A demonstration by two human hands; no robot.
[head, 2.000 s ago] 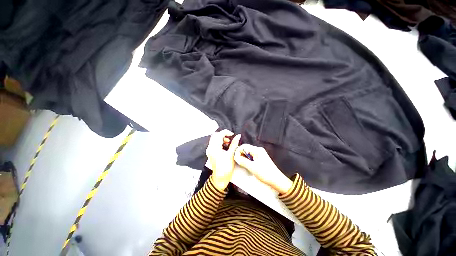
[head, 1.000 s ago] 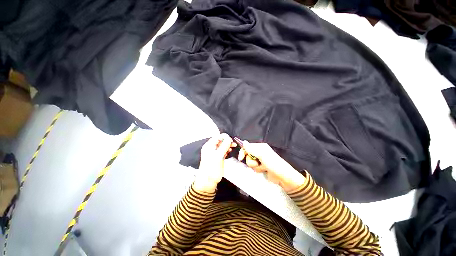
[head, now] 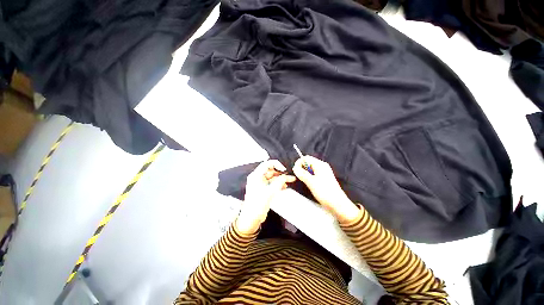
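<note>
A black garment [head: 382,83] lies spread and rumpled on the white table [head: 209,119], with stitched pocket pieces on its near part. My left hand [head: 266,187] pinches the garment's near edge at the table's front edge; a narrow part of the cloth sticks out to the left of it. My right hand [head: 317,179] is beside it, closed around small thread snips [head: 298,150]. Their thin bright tip points up and away over the cloth. Most of the snips is hidden in the fist.
Piles of dark garments lie at the left [head: 89,65] and lower right [head: 513,256]. Brown and navy clothes [head: 477,21] are at the far right. Cardboard boxes [head: 17,119] stand at the far left. The grey floor has yellow-and-black tape [head: 113,208].
The snips' tip has turned away from my left fingers and now points up over the cloth. My left hand has stayed at the garment's edge. The view has shifted slightly.
</note>
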